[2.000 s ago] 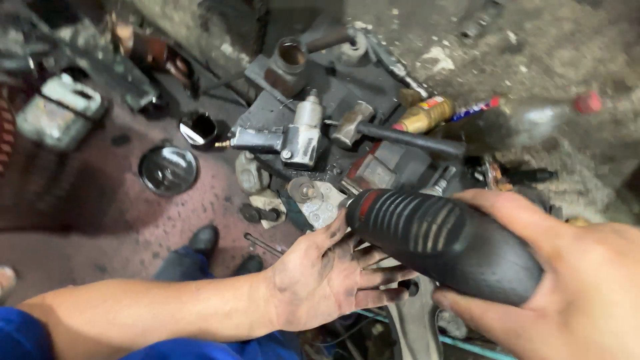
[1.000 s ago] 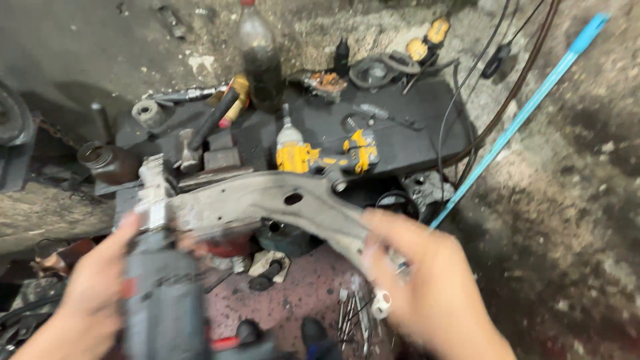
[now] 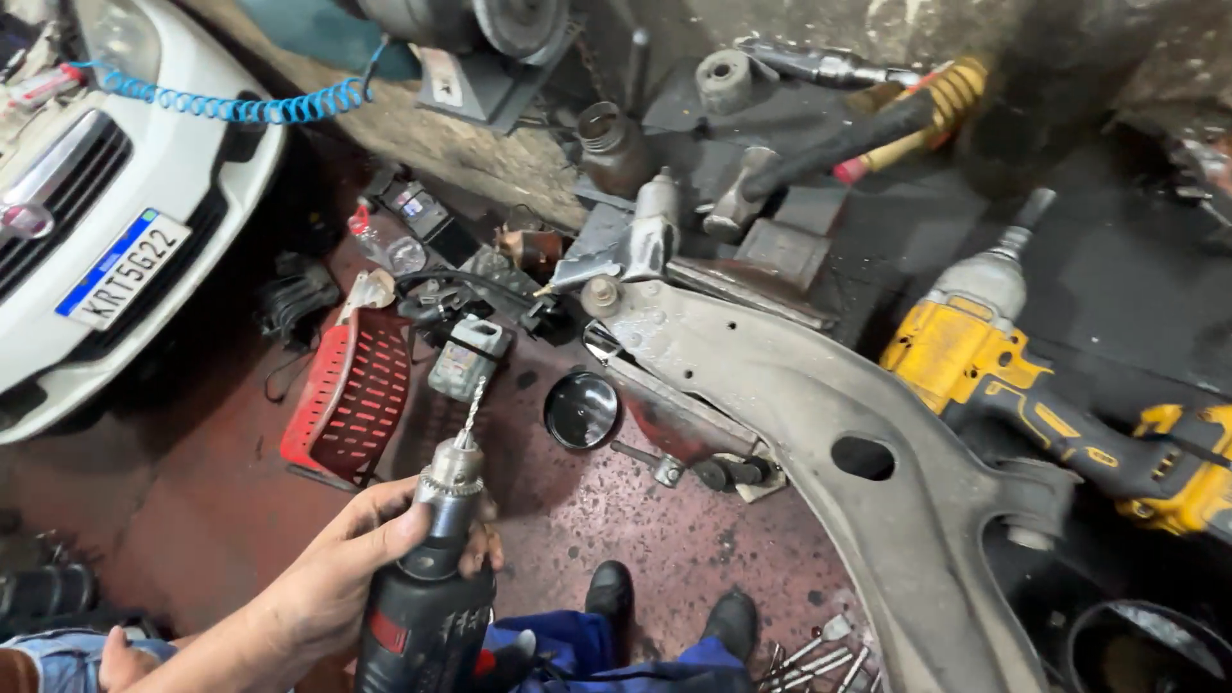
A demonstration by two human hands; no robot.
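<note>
My left hand [image 3: 385, 539] is wrapped round the front of a black corded-style power drill [image 3: 423, 616], just behind its metal keyed chuck [image 3: 452, 472]. A twist drill bit [image 3: 474, 409] sticks up from the chuck, pointing away from me and touching nothing. To the right of the drill, a grey metal suspension control arm [image 3: 799, 375] lies with its ball-joint end [image 3: 602, 296] toward the left and its bushing [image 3: 1035, 500] at the right. The drill's rear is cut off by the lower frame edge. My right hand is out of view.
A yellow cordless impact wrench [image 3: 962, 337], a hammer [image 3: 741, 207] and an air impact wrench [image 3: 654, 226] lie on the dark bench. On the red floor are a red perforated basket [image 3: 356, 395], a grey jug [image 3: 470, 356] and hand tools [image 3: 818, 664]. A white car [image 3: 183, 173] stands left; another person's knee [image 3: 67, 664] shows lower left.
The drill has come away from the control arm's ball-joint end, and its bit now shows. My right hand, over the control arm a second ago, has left the view. The view has swung left.
</note>
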